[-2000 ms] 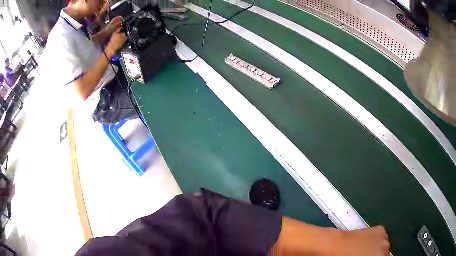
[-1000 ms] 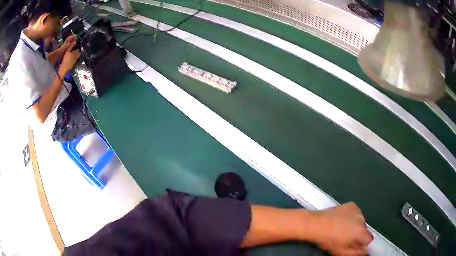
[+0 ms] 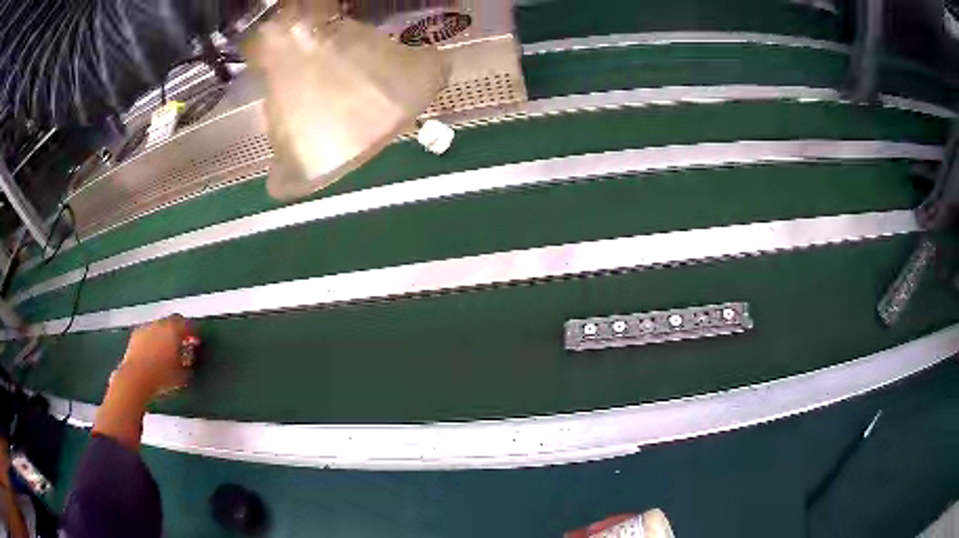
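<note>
My left hand is at the far left, over the belt lane, with its fingers closed. A small reddish and pale end of a strip shows at the fingers; the rest is hidden. My right hand is mostly cut off by the bottom edge. It is around a whitish glue bottle with a printed label; its nozzle is out of view. A grey strip with a row of round silver positions lies on the belt, right of centre. Another strip lies tilted at the far right.
A black round object lies at the lower left. A thin pointed tool lies at the lower right. A pale cone-shaped lamp or duct hangs over the belt. A white cap-like piece is beside it. A perforated metal machine stands behind.
The view has swung right. My left hand has reached out to the far end of the lane, where a pale strip lay. The bottle and part of my right hand have come into view.
</note>
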